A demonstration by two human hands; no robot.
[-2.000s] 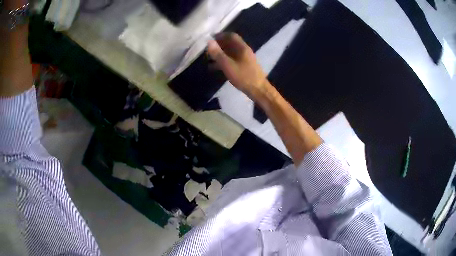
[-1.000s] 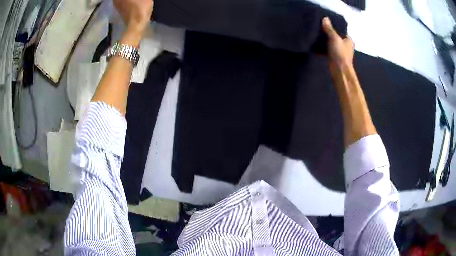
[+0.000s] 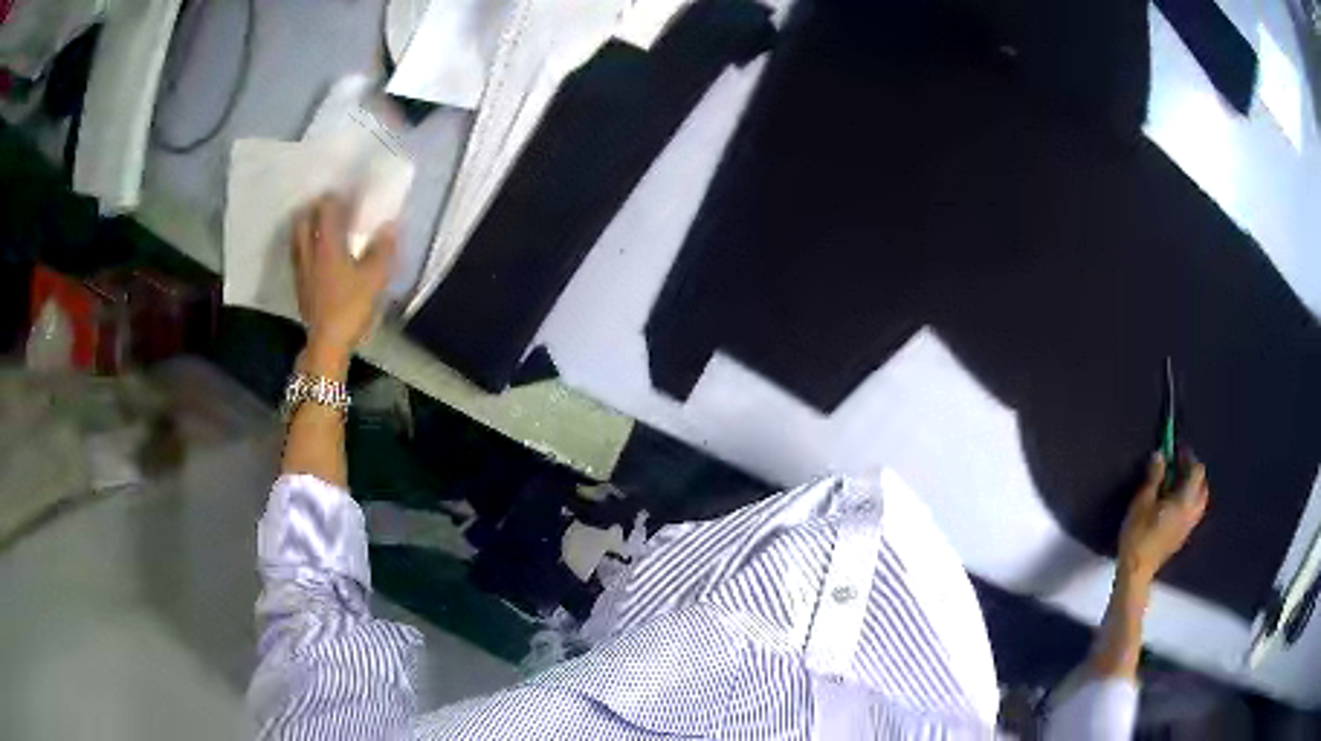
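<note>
My left hand is on white paper pattern pieces at the left of the table, fingers over a card; whether it grips one is hard to tell. My right hand is at the right, fingers closed around the lower end of a thin green-handled tool with a fine tip pointing away from me, over the black cloth. Large black cloth panels lie across the middle and right, overlapping. A narrower black panel lies between them and the white patterns.
The white-grey table shows between the panels. Long white patterns lie left of the narrow panel. Scraps lie below the table edge. A red item is at the far left. Narrow strips lie at the right edge.
Both hands have let go of the black cloth, which now lies on the other panels. My left hand has moved to the white patterns; my right hand has taken hold of the green tool.
</note>
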